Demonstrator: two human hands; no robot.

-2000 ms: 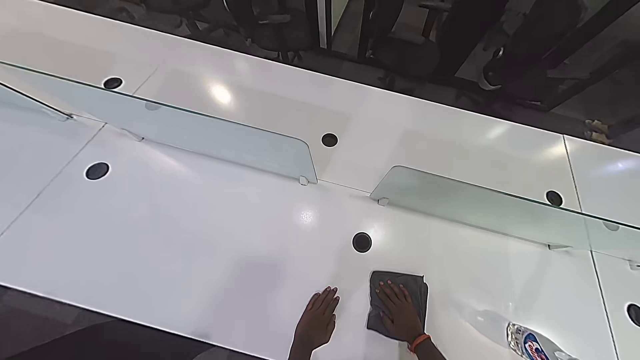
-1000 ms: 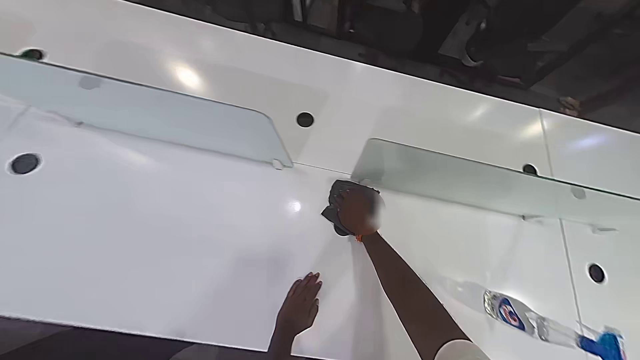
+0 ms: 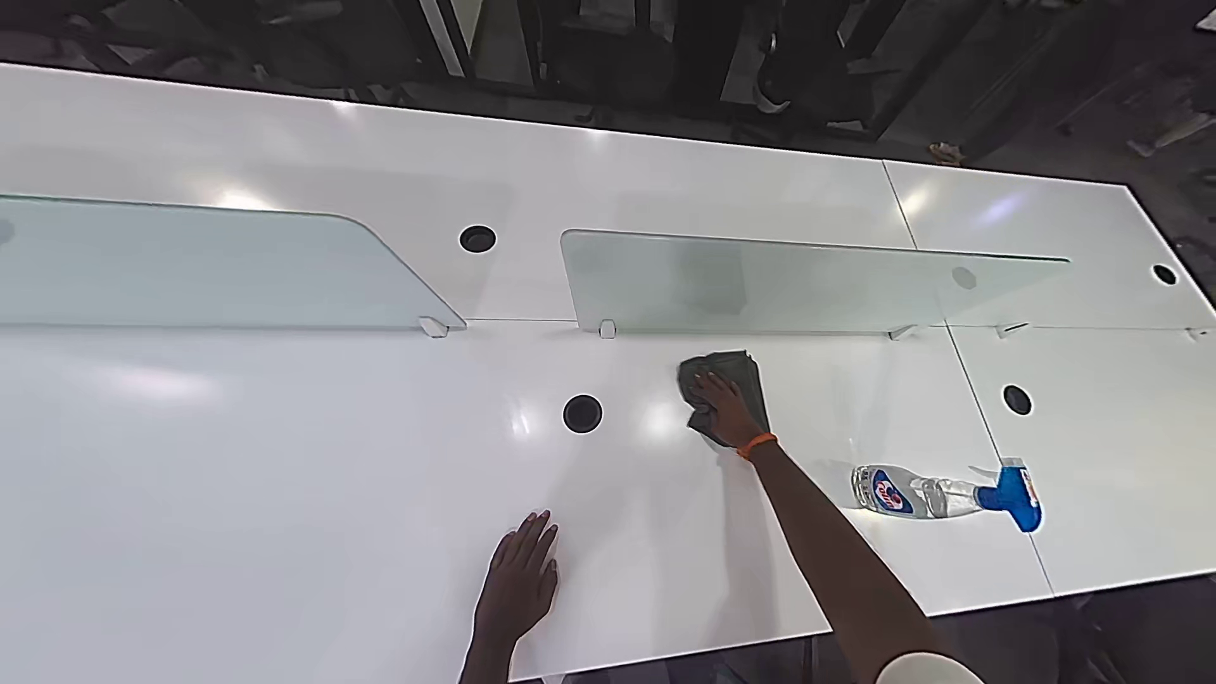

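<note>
My right hand [image 3: 727,410] presses on a dark grey cloth [image 3: 750,380] lying on the white tabletop [image 3: 332,494], just in front of the right glass divider. An orange band circles that wrist. Nearer the front edge, my left hand [image 3: 519,576] rests palm down on the tabletop, holding nothing, its fingers slightly apart. To the right of my right forearm, a clear plastic spray bottle [image 3: 912,492] with a blue trigger head [image 3: 1016,496] lies on its side, across from the cloth.
Two frosted glass dividers [image 3: 190,266] [image 3: 760,285] stand along the middle of the table, with a gap between them. Round black cable grommets [image 3: 582,413] [image 3: 477,238] are set in the top. Dark chairs [image 3: 608,57] stand beyond the far edge.
My right hand and the cloth have moved, from near the front, to the divider gap, then right along the divider. My left hand stays near the front edge. The view has shifted right.
</note>
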